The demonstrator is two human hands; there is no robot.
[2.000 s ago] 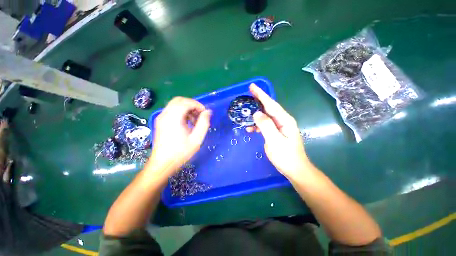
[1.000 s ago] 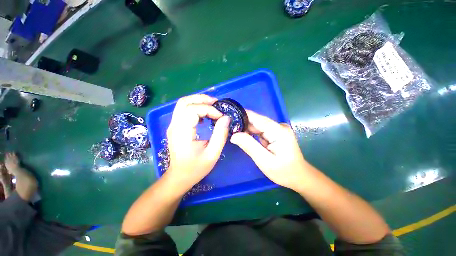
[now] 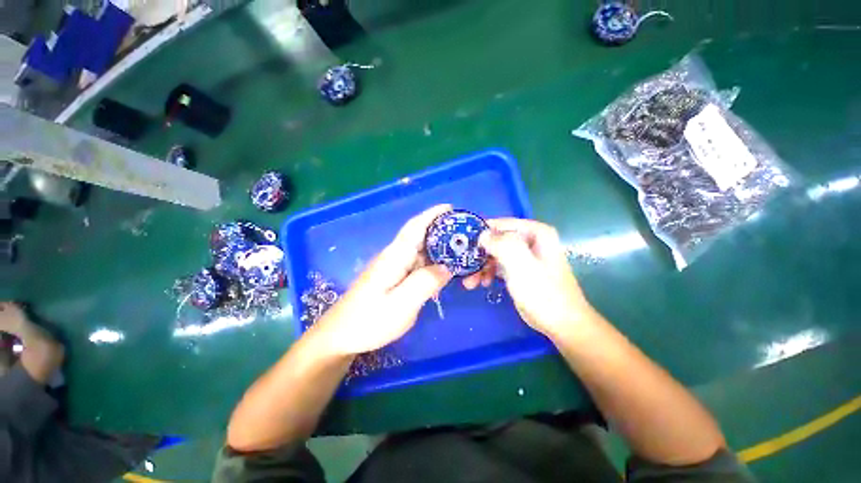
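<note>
A round dark blue unit [image 3: 457,242] with white specks is held over the tray, its patterned face up and a thin pale tail hanging down on its left side. My left hand [image 3: 401,292] grips the unit's left and lower edge. My right hand [image 3: 524,269] has its fingertips on the unit's right edge. The blue tray [image 3: 453,353] lies under both hands. Small silvery rings [image 3: 319,300] are heaped along its left side, partly hidden by my left forearm. A loose ring [image 3: 494,295] lies below my right fingers.
More round units [image 3: 236,247] are piled left of the tray over loose metal pieces. Single units [image 3: 270,191] lie farther back. A clear bag of metal parts [image 3: 661,179] lies right. Black cylinders [image 3: 197,108] and a pale post [image 3: 113,160] stand left. Another person's hand [image 3: 33,344] shows far left.
The unit was turned between both hands, and now its patterned face is up. My left hand first came over from the tray's left side to grip it. Units and cylinders at the back have shifted right.
</note>
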